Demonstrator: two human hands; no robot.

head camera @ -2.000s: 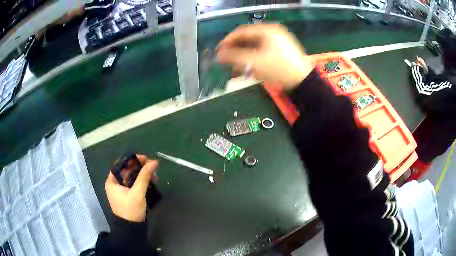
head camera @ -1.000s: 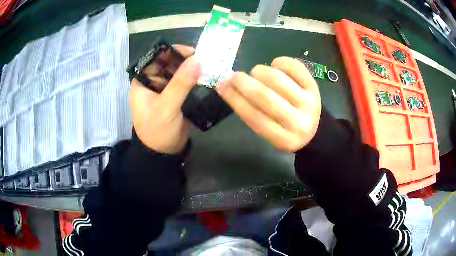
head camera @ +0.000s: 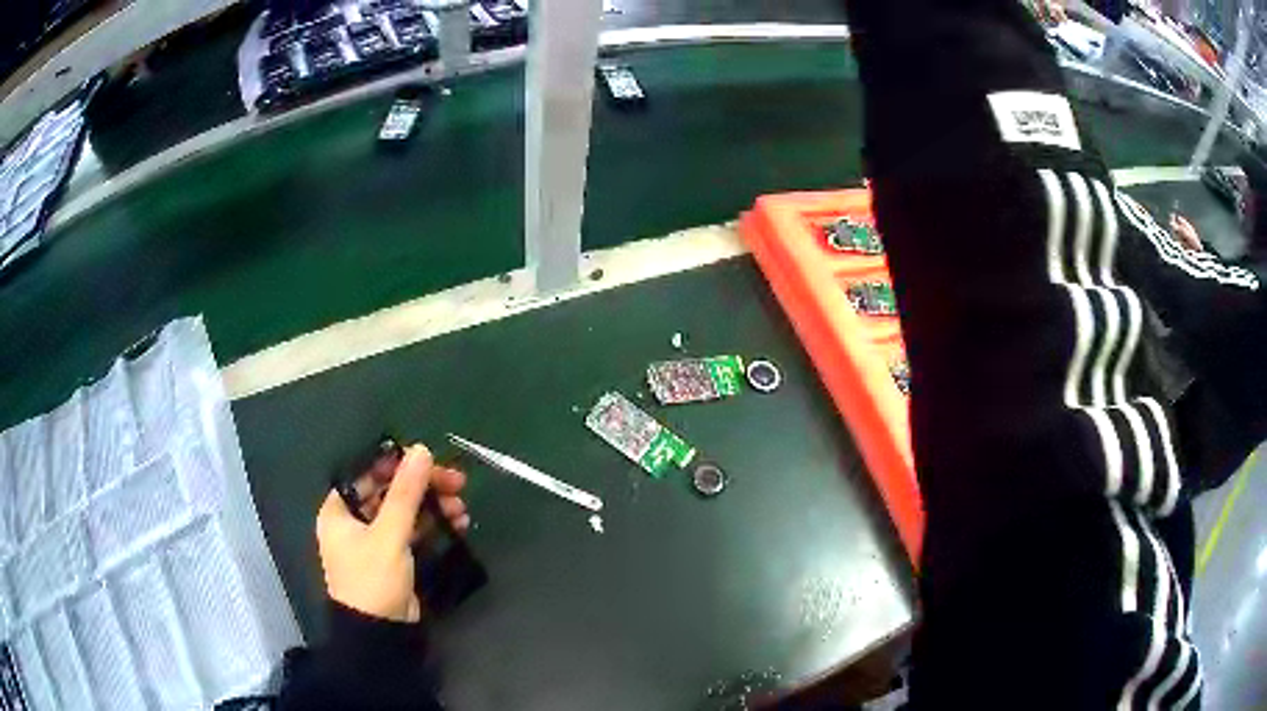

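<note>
My left hand [head camera: 378, 535] holds a black housing [head camera: 452, 563] above the left part of the dark green bench; its window-like end shows above the thumb. My right hand is out of the picture past the top edge; only the black sleeve with white stripes [head camera: 1014, 347] shows at the right. Two circuit boards [head camera: 641, 432] [head camera: 695, 379] lie on the bench, each with a round speaker [head camera: 709, 478] [head camera: 763, 375] at its green end. Silver tweezers [head camera: 525, 472] lie between my left hand and the boards, with a tiny white bit [head camera: 596, 524] near their wide end.
An orange-red tray [head camera: 834, 396] with green boards stands at right, partly behind my sleeve. A white ribbed sheet [head camera: 132, 514] lies at left. A grey post [head camera: 559, 167] stands at the bench's back edge. Devices [head camera: 399, 121] lie on the green surface beyond. Another person's striped sleeve [head camera: 1181, 250] shows at right.
The green and white board held between both hands one second ago is out of view. My right hand has moved up out of the picture; my left hand still holds the housing. The view has shifted.
</note>
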